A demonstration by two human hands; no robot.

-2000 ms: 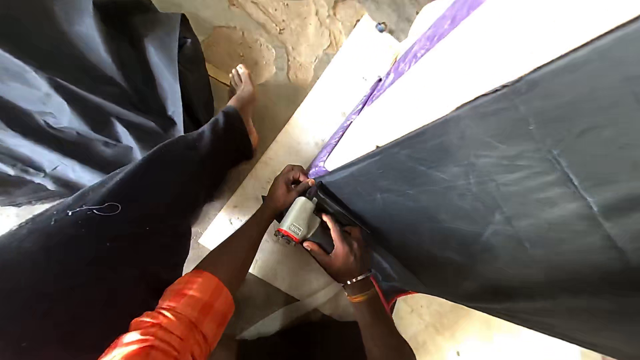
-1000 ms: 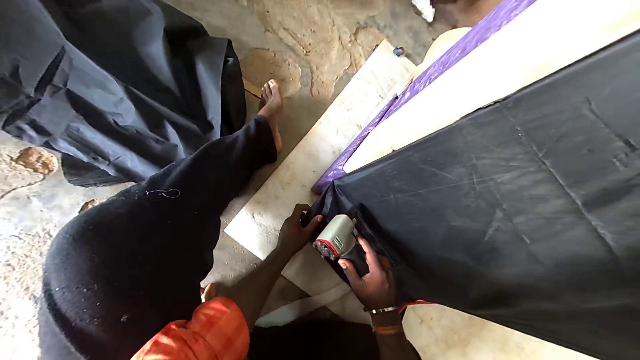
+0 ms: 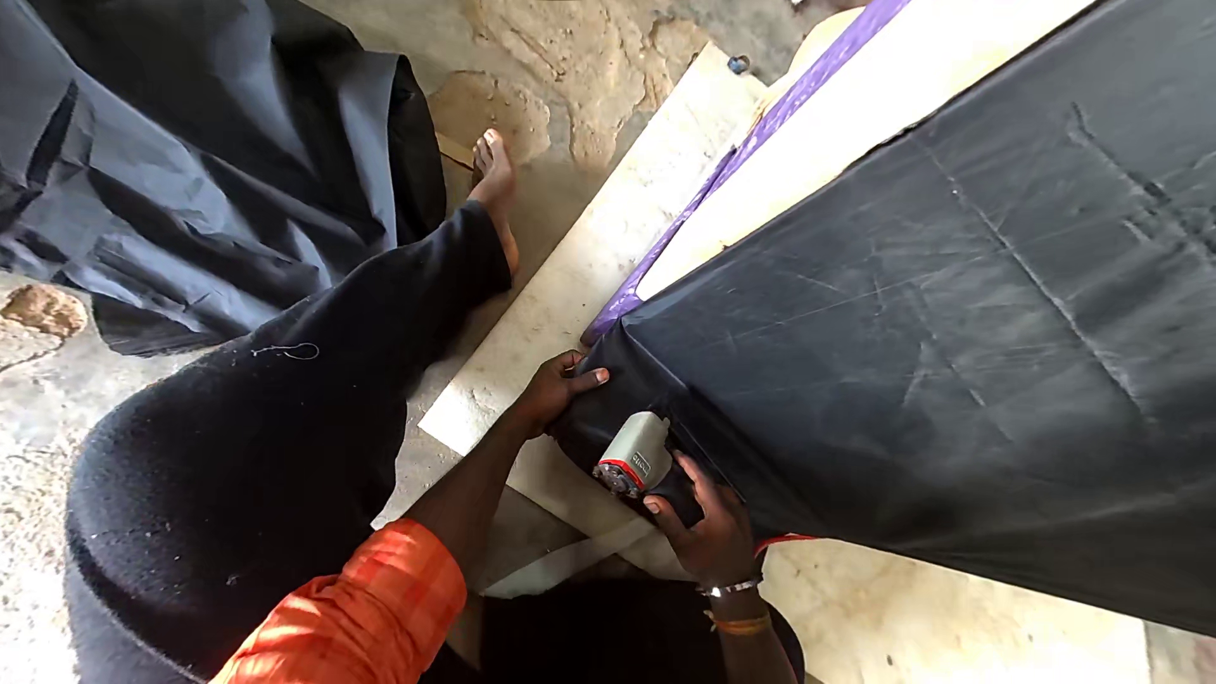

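Note:
My left hand [image 3: 567,388] grips the edge of a black synthetic cover sheet [image 3: 912,313], just below the corner of a large padded piece, its thumb lying on the sheet. My right hand [image 3: 705,522] is wrapped round the dark handle of a grey air stapler with a red band [image 3: 635,454]. The stapler lies over the folded black material, right of my left hand; its nose is hidden. Purple patterned material [image 3: 731,171] and a cream foam-like layer [image 3: 807,180] show along the piece's upper left side.
Pale boards [image 3: 589,256] lie beneath the piece on a rough, patched floor [image 3: 560,76]. A loose black sheet [image 3: 218,161] is heaped at upper left, beside my bare foot [image 3: 494,180]. A red hose or cord [image 3: 787,540] shows near my right wrist.
Both my hands and the stapler have shifted down, away from the corner of the covered piece. My left fingers were at that corner two seconds ago.

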